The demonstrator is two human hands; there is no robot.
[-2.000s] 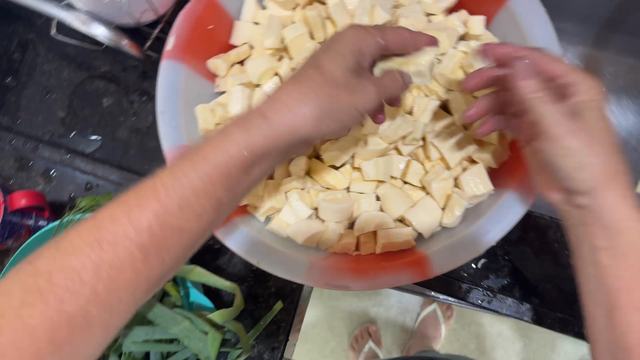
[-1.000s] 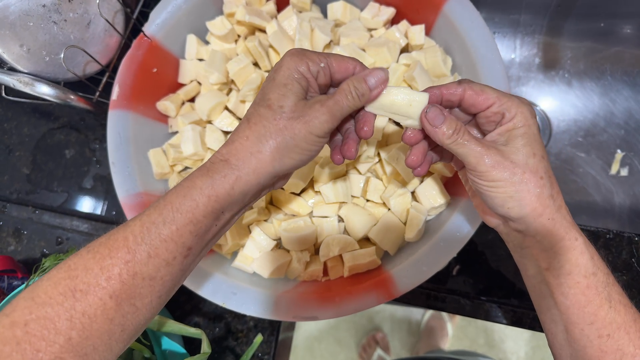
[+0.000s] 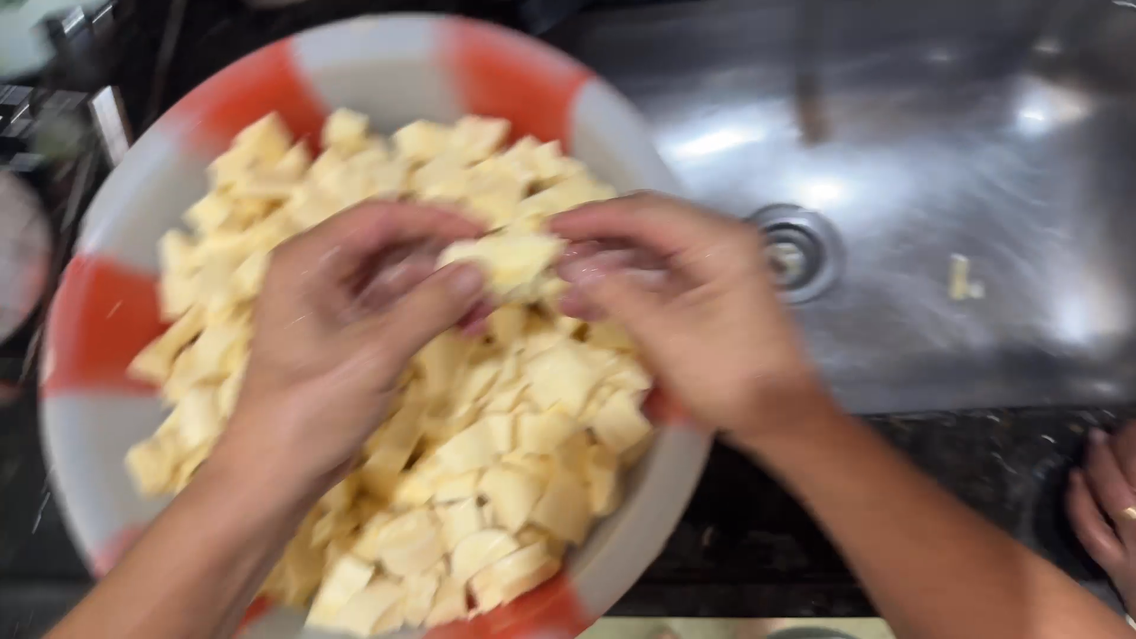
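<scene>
A large white plastic basin with orange-red patches [image 3: 106, 328] holds a heap of pale yellow, peeled root vegetable chunks [image 3: 497, 497], which look like cassava. Over the heap, my left hand [image 3: 355, 311] pinches one end of a pale chunk [image 3: 506, 262] between thumb and fingers. The fingertips of my right hand [image 3: 674, 293] are at the chunk's other end, and both hands are blurred. Whether the piece is whole or splitting cannot be told.
To the right of the basin lies a steel sink [image 3: 905, 346] with a round drain [image 3: 790, 253] and a small pale scrap [image 3: 960, 277]. Dark stone counter [image 3: 763, 532] runs along the front. Another person's hand [image 3: 1105, 497] rests at the right edge. Blurred metal items stand at upper left.
The view has shifted toward the sink, bringing its drain and another person's hand into sight. Both of my hands stay over the basin, at a pale chunk as one second ago.
</scene>
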